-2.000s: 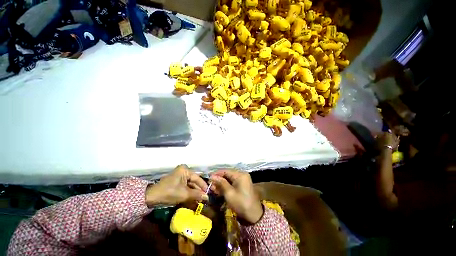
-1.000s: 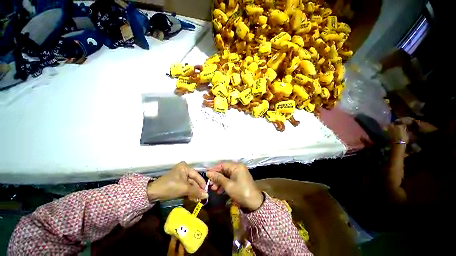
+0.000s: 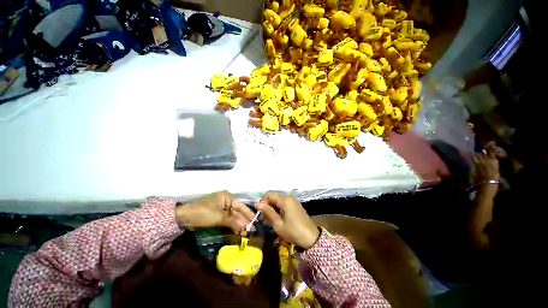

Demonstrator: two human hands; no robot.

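Note:
A yellow plush keychain toy (image 3: 240, 260) hangs by its short yellow loop below my hands, in front of the table edge. My left hand (image 3: 217, 212) pinches the top of the loop, where small hardware is mostly hidden by the fingers. My right hand (image 3: 287, 218) pinches the upper end of a thin pale strip (image 3: 254, 220) that runs down to the loop. The exact type of the strip cannot be told.
A big pile of yellow toys (image 3: 345, 72) lies on the white cloth (image 3: 90, 144), with grey plastic bags (image 3: 205, 140) nearer. Blue plush toys (image 3: 66, 30) lie far left. An open carton (image 3: 366, 252) is below right. Another person's arm (image 3: 484, 204) is at right.
The toy has turned, its face now tilted down. My left fingers have spread more level, and the pale strip between my hands slants more. The view has shifted slightly.

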